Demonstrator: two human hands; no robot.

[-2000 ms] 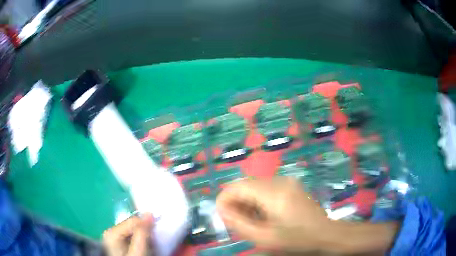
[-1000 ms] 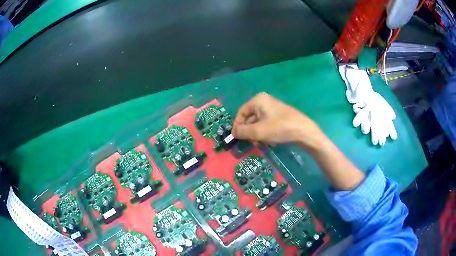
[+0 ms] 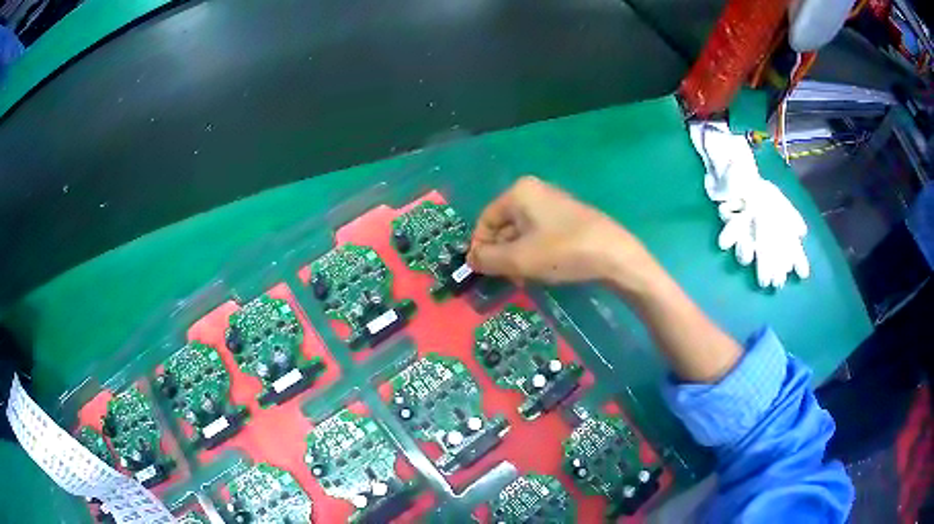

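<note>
Green circuit boards (image 3: 438, 394) lie in rows in a clear plastic tray (image 3: 353, 394) with red showing between them. My right hand (image 3: 543, 233) is over the tray's far right corner. Its thumb and fingertips are pinched together at the right end of a small white label (image 3: 463, 272), which lies on the black connector of the far right board (image 3: 430, 233). Other far-row connectors bear white labels (image 3: 381, 321); the nearer boards show none that I can make out. A printed label strip (image 3: 77, 461) curves in at the lower left. My left hand is out of view.
White gloves (image 3: 758, 220) lie on the green mat (image 3: 625, 164) at the right. A dark belt (image 3: 307, 102) runs behind the mat. A red wrapped object (image 3: 732, 56) and wires stand at the upper right.
My right hand has moved from the tray's near part to the far right board. My left hand and the black box have left the view; over the last second the right hand has barely moved.
</note>
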